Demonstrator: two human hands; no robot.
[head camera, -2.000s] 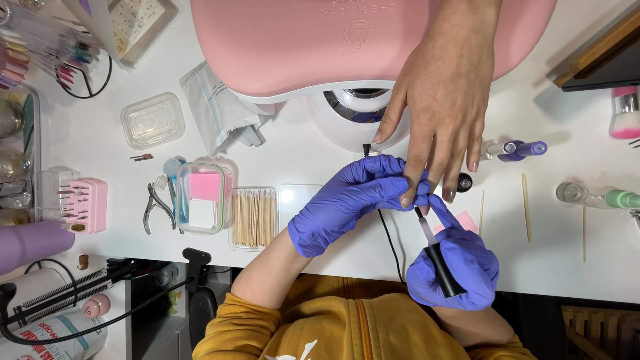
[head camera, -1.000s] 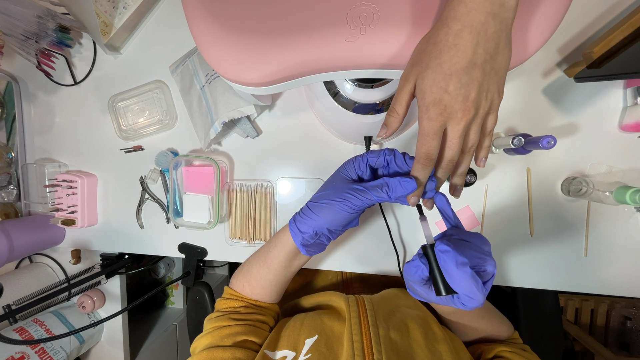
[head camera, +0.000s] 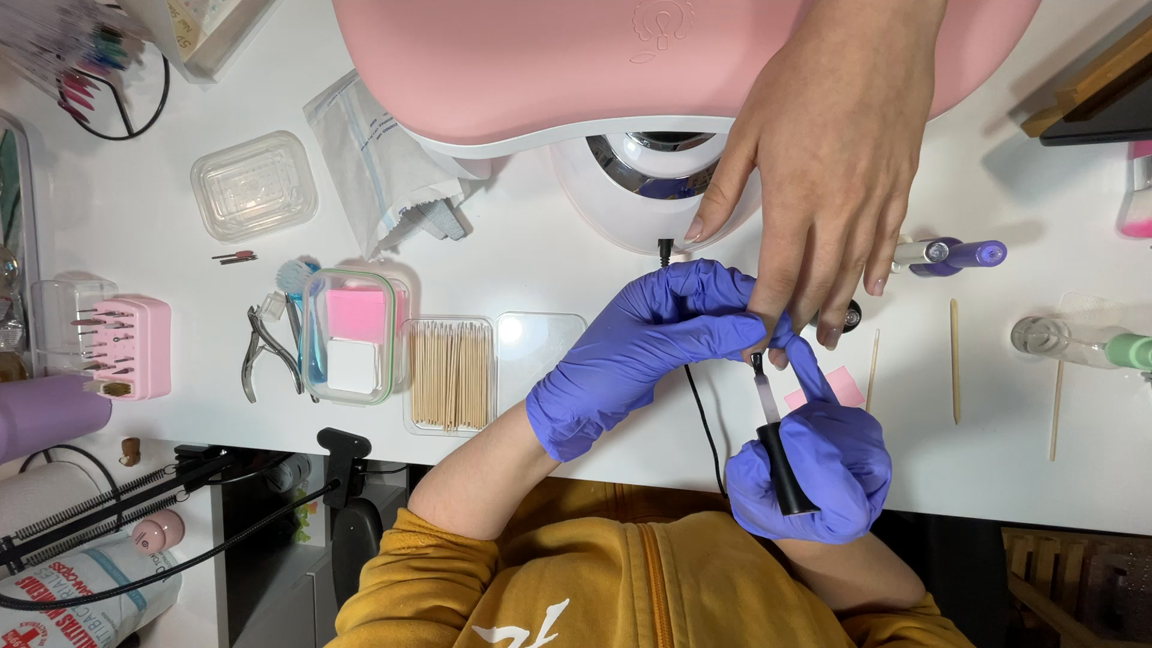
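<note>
My left hand (head camera: 648, 346), in a purple glove, pinches a fingertip of another person's hand (head camera: 832, 135), which reaches down from the top with its palm down. In my right hand (head camera: 823, 468), also gloved, is a nail polish brush (head camera: 786, 472) by its black cap. The bristle tip touches or nearly touches the nail of the held finger; the exact contact is hard to tell. My right index finger reaches up to the same fingers. A pink paper square (head camera: 841, 385) lies beside my right hand, and a black bottle top (head camera: 850, 315) shows partly behind the person's fingers.
A pink padded armrest (head camera: 558, 72) spans the top, over a white lamp (head camera: 585, 189). Wooden sticks in a tray (head camera: 450, 373), a lidded container (head camera: 354, 337), cuticle nippers (head camera: 261, 351) and a drill bit holder (head camera: 148, 346) stand left. Bottles (head camera: 976, 254) and a glass bottle (head camera: 1044, 337) are right.
The brush in my right hand stays at the person's fingertip, with only a small shift of its angle. My left hand keeps its hold on the finger.
</note>
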